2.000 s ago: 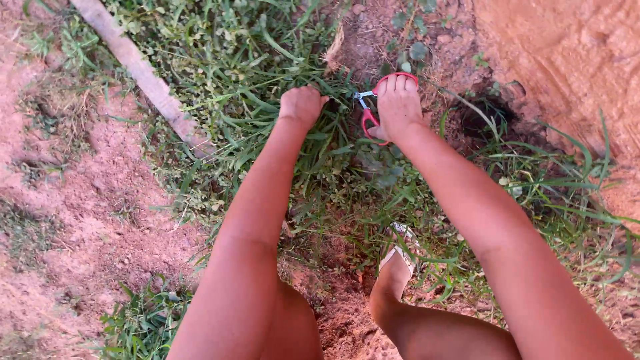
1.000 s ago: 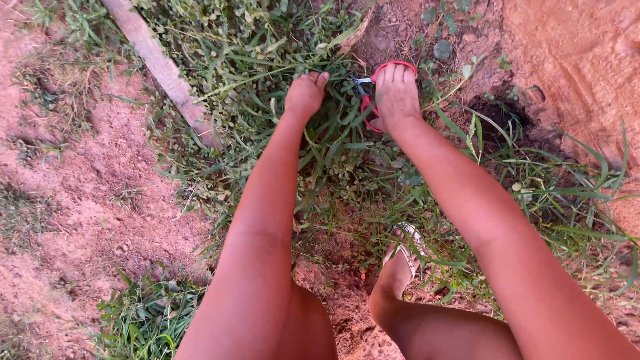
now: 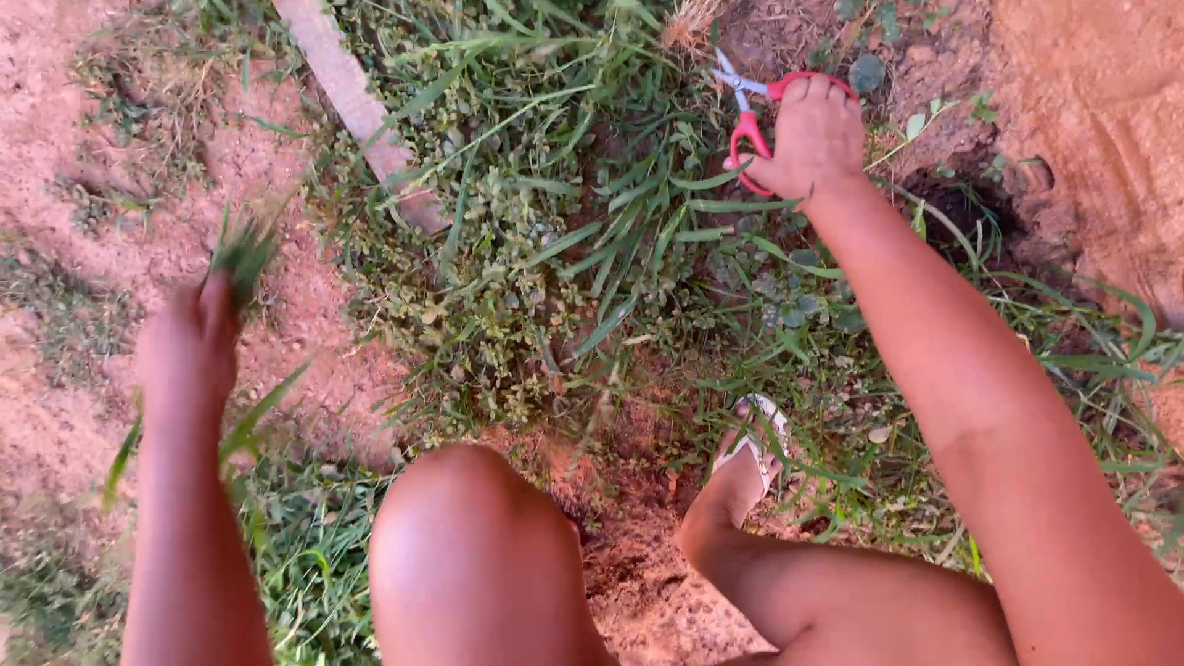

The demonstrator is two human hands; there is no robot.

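Observation:
My left hand (image 3: 196, 338), blurred, is closed on a bunch of green grass (image 3: 242, 254) over the bare reddish soil at the left; long blades trail beside the wrist. At the upper right my right hand (image 3: 814, 134) holds scissors (image 3: 754, 157) with red handles, fingers through one loop and the thumb at the other. Their short metal blades are spread and point to the upper left, at the edge of a patch of grass and leafy weeds (image 3: 518, 213). Nothing shows between the blades.
A weathered plank (image 3: 356, 102) lies at the upper left of the weeds. Below the left forearm's side is a heap of green grass (image 3: 324, 564). My foot in a white sandal (image 3: 763, 444) stands at the lower middle. A dark hollow (image 3: 967, 203) lies right of the right wrist.
My left hand has moved from the weed patch out to the left, with grass in it. My right hand stays near the same place, and the scissors' blades now show more fully.

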